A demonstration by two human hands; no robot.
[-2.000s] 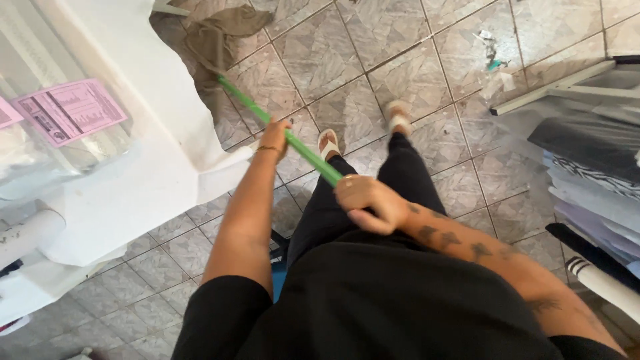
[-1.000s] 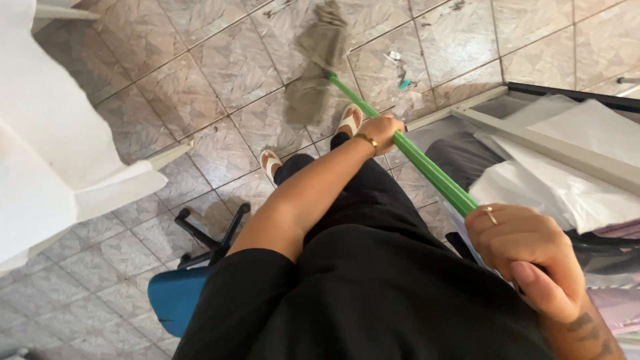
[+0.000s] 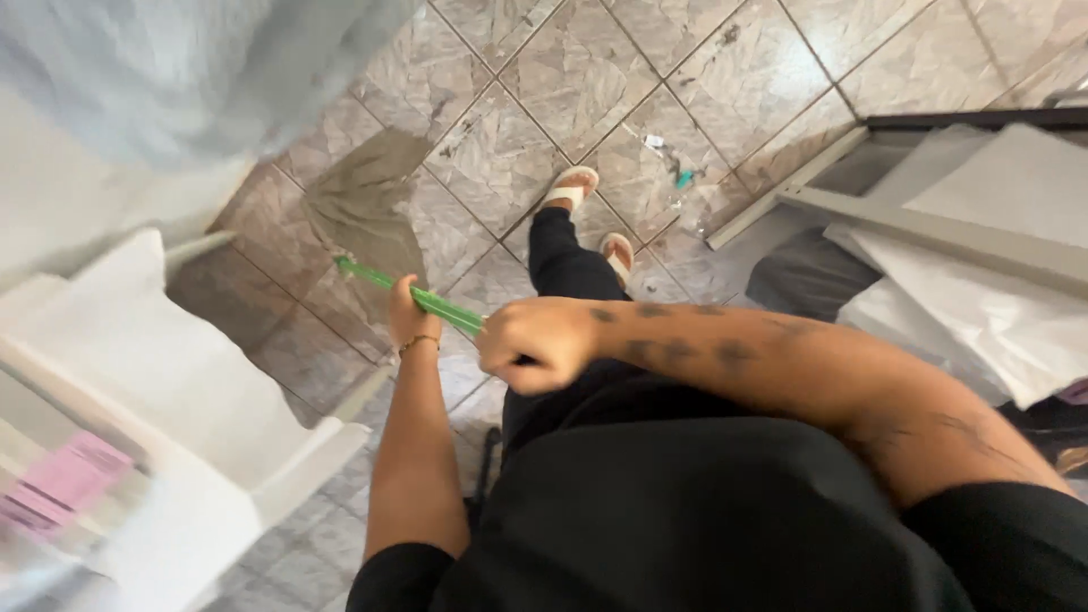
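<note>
My left hand [image 3: 411, 313] is wrapped around the green pole [image 3: 446, 311], partway along it. My right hand [image 3: 537, 344] grips the same pole at its upper end, close to my waist. A grey-brown floor cloth [image 3: 370, 208] lies spread on the tiles by the pole's far end, to the left of my feet. What joins the cloth to the pole cannot be made out. Small scraps of litter, one of them a teal piece [image 3: 684, 178], lie on the floor in front of my sandals.
On the left stands a white table or rack [image 3: 204, 408] draped with white material, with a pink printed sheet [image 3: 72, 480] under plastic. At the right, a metal-framed rack [image 3: 952, 223] holds sheets and plastic bags [image 3: 994, 331]. Grey-white material hangs at the upper left.
The cloth has gone from in front of my feet to the left beside the white furniture. Both hands have swung left with the pole. The view has shifted too.
</note>
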